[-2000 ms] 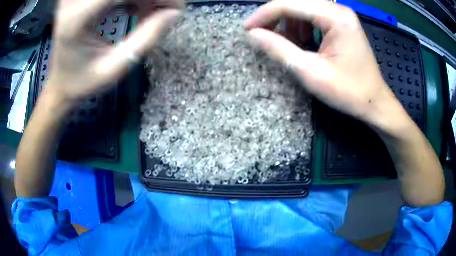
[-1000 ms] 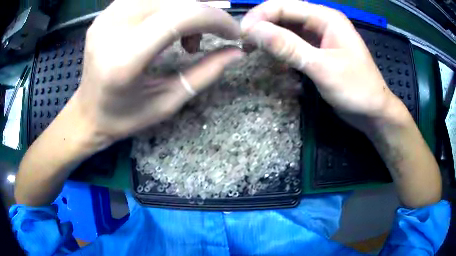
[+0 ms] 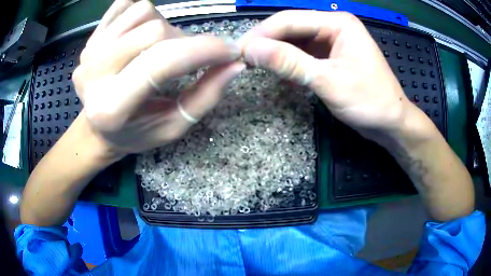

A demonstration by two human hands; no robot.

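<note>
A square black tray (image 3: 229,218) lies in front of me, heaped with small clear rings (image 3: 242,145). My left hand (image 3: 145,81) is over the tray's upper left, thumb and index finger pinched together; it wears ring-like bands on two fingers. My right hand (image 3: 334,70) is over the upper right, thumb and index finger pinched. The fingertips of both hands meet above the heap. Something tiny and pale may be between them, but it is too small to make out.
A studded black tray (image 3: 54,108) lies left, and another studded tray (image 3: 417,70) lies right, on the green bench (image 3: 324,145). A blue strip (image 3: 323,7) runs behind. White paper (image 3: 13,135) lies far left. A blue stool (image 3: 89,229) stands below left.
My left hand has come from the left, blurred, to meet my right fingertips over the heap. The trays appear shifted slightly left and down in view.
</note>
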